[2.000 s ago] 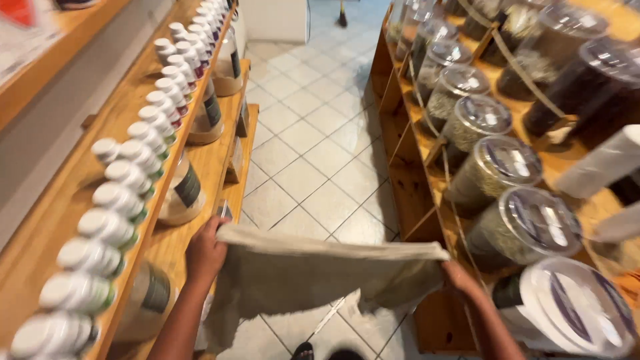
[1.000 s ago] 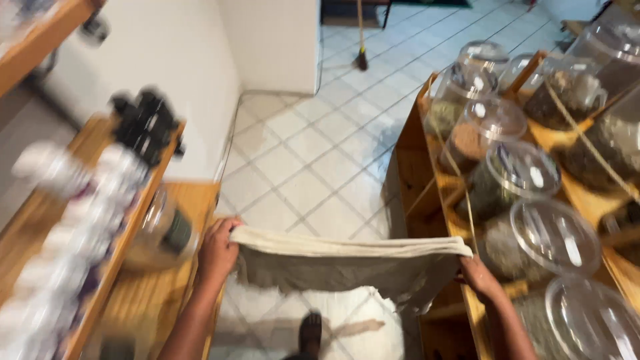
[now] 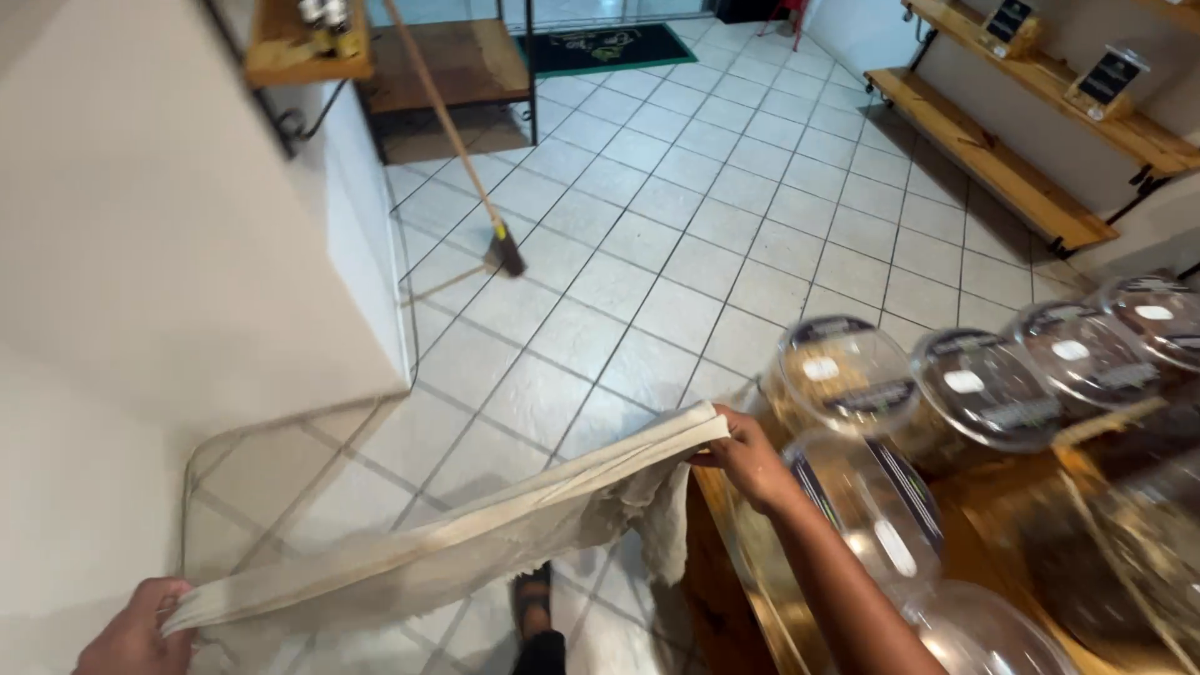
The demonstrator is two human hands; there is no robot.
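Observation:
A long off-white cloth point(image 3: 450, 544), damp-looking and grey-stained with a ragged lower edge, is stretched between my hands over the tiled floor. At the bottom left my left hand point(image 3: 141, 628) pinches one end of its folded top edge. Higher up, right of centre, my right hand point(image 3: 750, 459) grips the other end, beside the clear-lidded jars. The cloth slopes down from right to left, and a loose flap hangs below my right hand. My foot point(image 3: 532, 600) shows partly beneath the cloth.
Clear-lidded jars point(image 3: 848, 375) crowd a wooden shelf unit at the right. A broom point(image 3: 506, 248) stands on the tiled floor point(image 3: 675, 244) past a white wall corner point(image 3: 366, 328). Farther off are a dark doormat point(image 3: 609, 49), a wooden rack point(image 3: 450, 61) and wall shelves point(image 3: 994, 155).
The view has moved along the aisle and turned, bringing the broom closer. The cloth, level between my hands before, now slants, with my left hand lower. Both hands keep hold of it.

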